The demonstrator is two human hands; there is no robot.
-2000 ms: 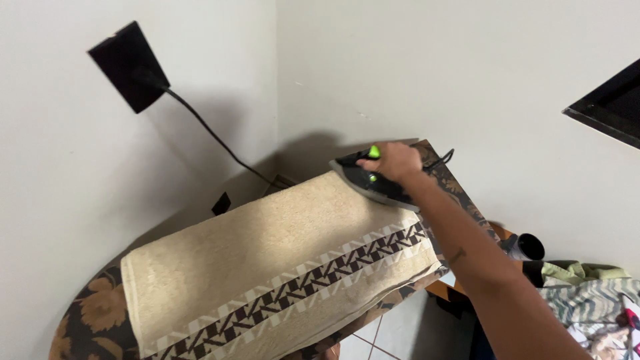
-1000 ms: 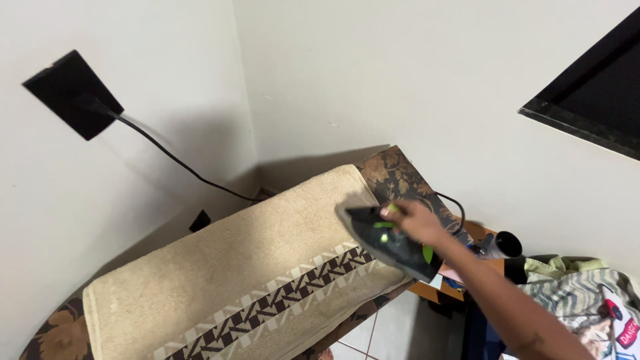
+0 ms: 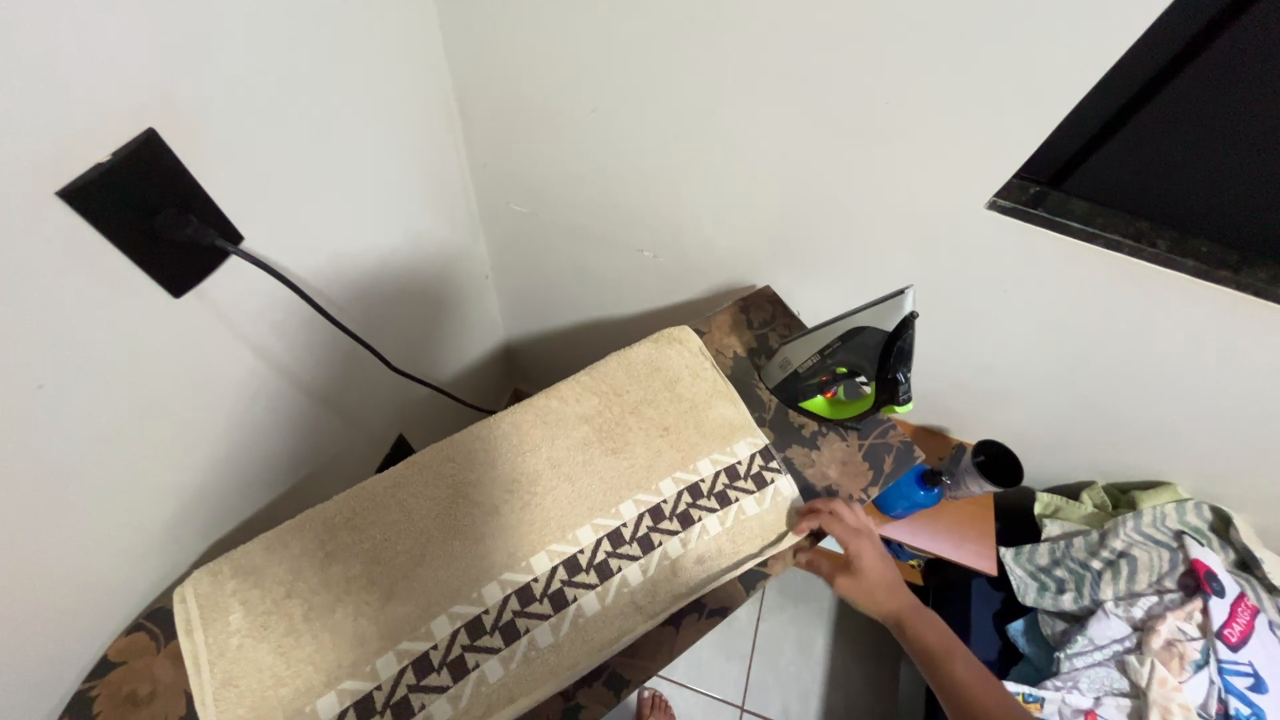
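Note:
A folded beige towel with a dark brown and white patterned band lies along a floral-covered ironing board. My right hand is at the towel's near right corner, thumb and fingers about its edge; whether they pinch the cloth is hard to tell. Beyond that hand, a black and green clothes iron stands on its heel at the board's right end, its soleplate facing the wall and a small red light showing. My left hand is out of view.
A black cord runs from a wall outlet down behind the board. Right of the board, a wooden surface holds a blue bottle and a dark cup. Piled clothes lie at lower right. A bare foot shows on the tiled floor.
My right hand has let go of the iron, which was on the towel and now stands upright on the board's right end. That hand has moved to the towel's near right corner.

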